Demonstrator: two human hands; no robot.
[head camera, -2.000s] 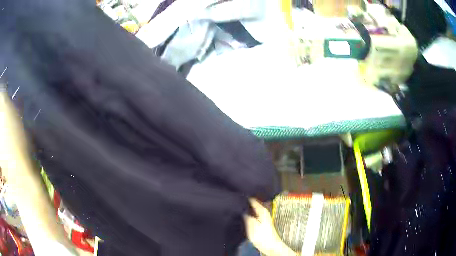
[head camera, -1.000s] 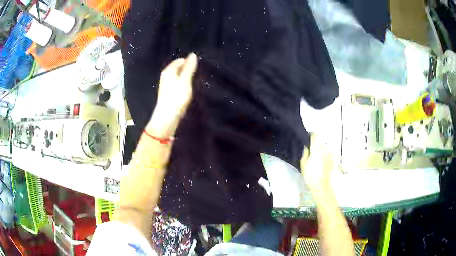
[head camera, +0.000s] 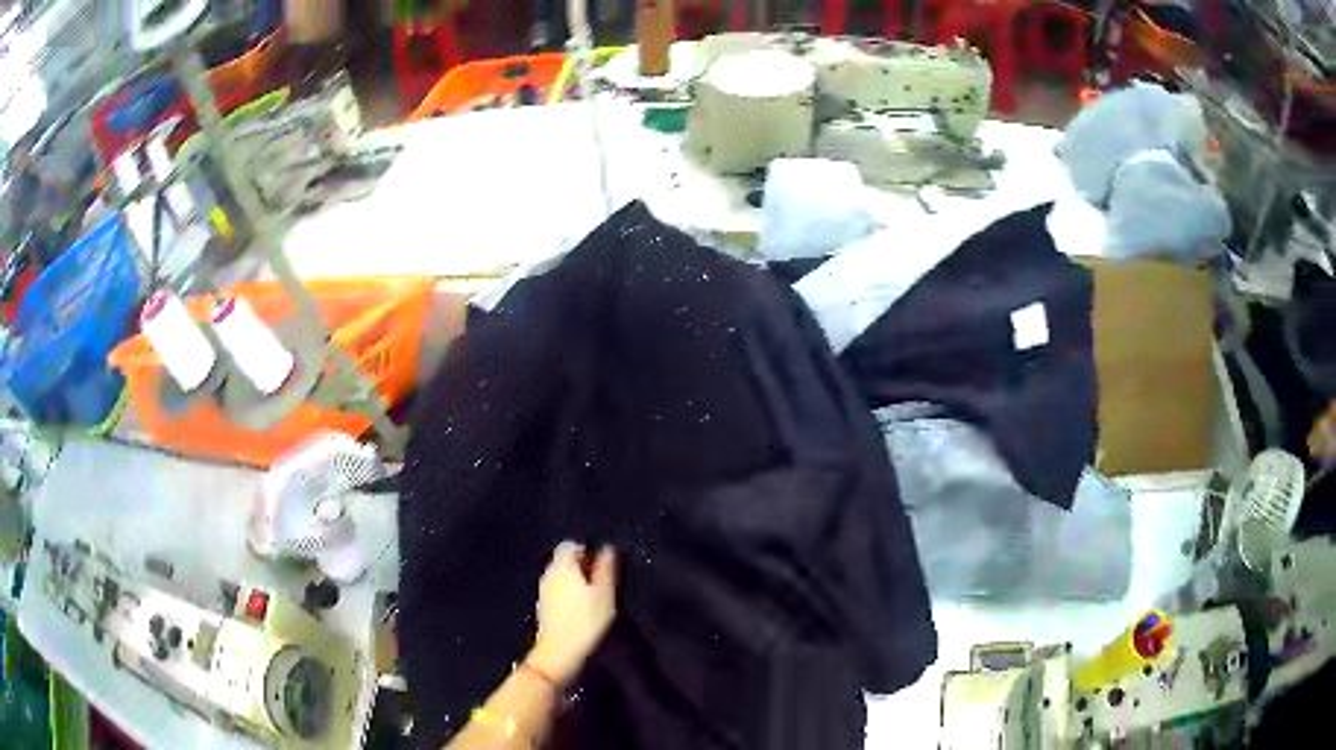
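Observation:
A large black garment with small white flecks (head camera: 703, 381) is spread over the middle of the table. My left hand (head camera: 579, 598) is on its lower middle, thumb and fingers pinching the cloth. My right hand is out of the picture. The cream sewing machine (head camera: 1011, 703) with a yellow piece on top (head camera: 1125, 655) stands at the lower right, cut off by the bottom edge. A dark cut piece (head camera: 1011, 359) with a small white label (head camera: 1030, 324) lies on grey cut pieces (head camera: 996, 513) to the right.
At left are a neighbouring machine (head camera: 220, 659), a small white fan (head camera: 325, 506), an orange basket (head camera: 388, 330), thread cones (head camera: 249, 344) and a blue basket (head camera: 71, 322). A brown board (head camera: 1158, 366) and another small fan (head camera: 1269, 491) are at right. Another machine (head camera: 894, 88) stands at the back.
The view has tilted up from the near table edge to the far side. The garment now lies further up the table. My right hand has left the picture; my left hand remains on the cloth.

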